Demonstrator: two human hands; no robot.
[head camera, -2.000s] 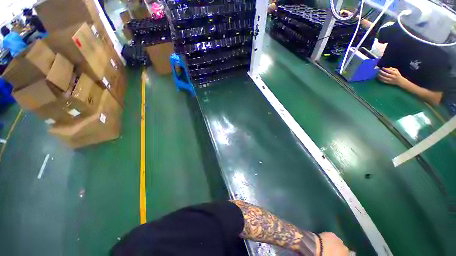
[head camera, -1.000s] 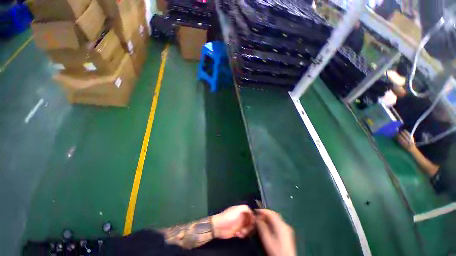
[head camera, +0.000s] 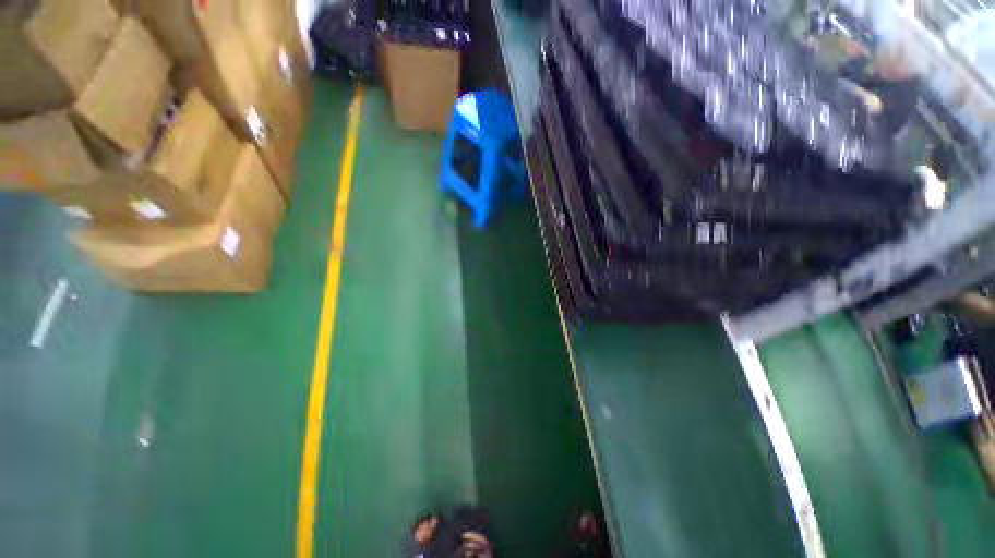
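Observation:
Neither of my hands can be made out in the head view. At the bottom edge, small dark shapes with skin-toned patches (head camera: 453, 536) show over the floor, cut off and blurred; they look like feet, but I cannot tell for certain. A fainter dark reddish patch lies to their right, by the bench edge. The bench with its dark green top (head camera: 666, 436) runs up the right of centre. Tall, blurred stacks of glossy black trays (head camera: 655, 218) stand on its far part.
A blue plastic stool (head camera: 480, 153) stands left of the bench. Brown cartons (head camera: 196, 256) are piled at upper left, and another carton (head camera: 423, 87) stands beyond the stool. A yellow line (head camera: 327, 316) crosses the floor. A white-blue box (head camera: 944, 392) and part of another person's hand are at right.
My hands and tattooed forearm have left the picture. The view has shifted closer to the tray stacks, which look larger. The white post now leans strongly to the right.

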